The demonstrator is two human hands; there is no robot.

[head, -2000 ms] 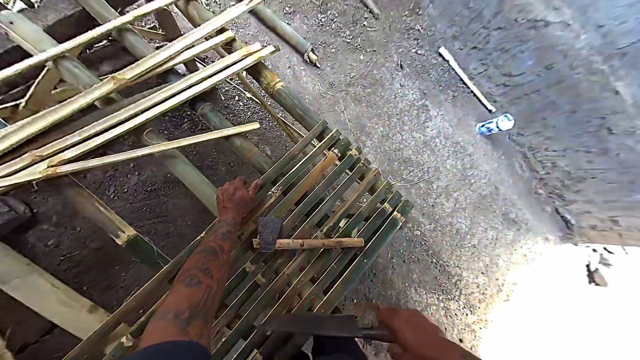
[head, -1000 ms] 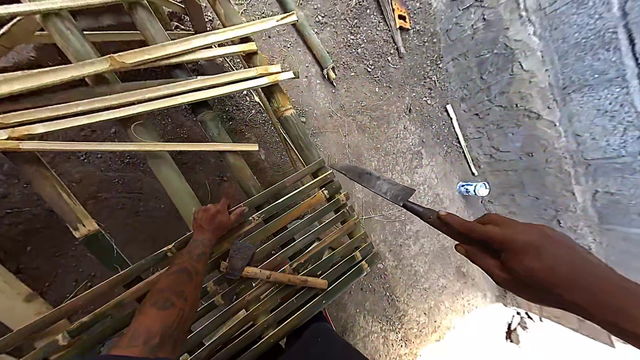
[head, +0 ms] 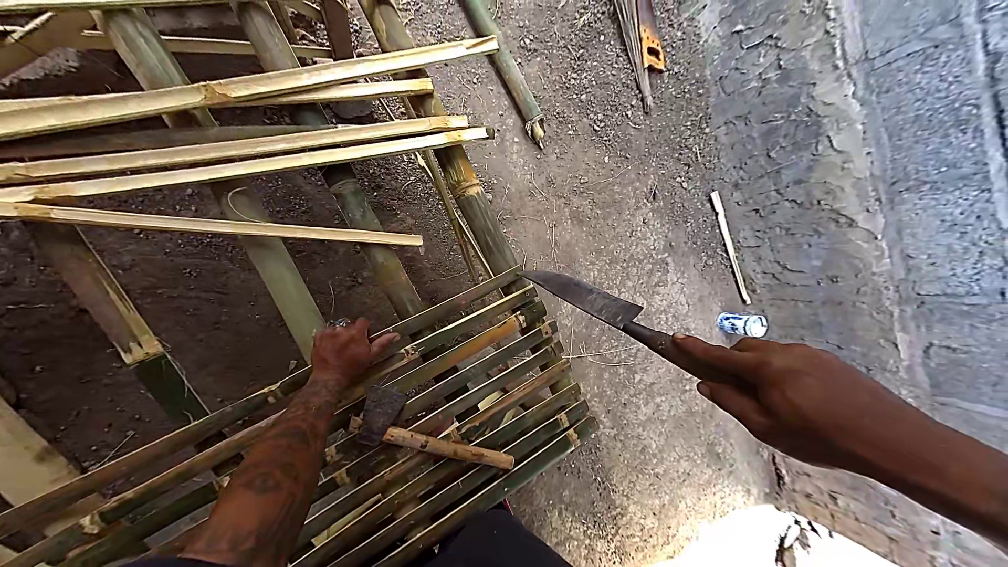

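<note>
My right hand (head: 780,386) grips the dark handle of a machete (head: 587,298), whose blade points left, its tip at the upper right corner of a rack of split bamboo slats (head: 472,366). My left hand (head: 346,350) rests on the upper outer slat, with thumb extended; whether its fingers curl around the slat is unclear. A hatchet (head: 441,447) with a dark metal head and wooden handle lies on the slats just below and right of my left hand.
Pale split bamboo strips (head: 260,150) lie across thick bamboo poles (head: 276,276) at upper left. A pole (head: 504,67), a handsaw with an orange handle (head: 651,49), a stick (head: 731,248) and a blue-white can (head: 742,324) lie on the ground beside a rough wall (head: 906,197).
My right hand has raised the machete from low over the slats' near end to the rack's upper right corner. My left hand stays at the upper slats.
</note>
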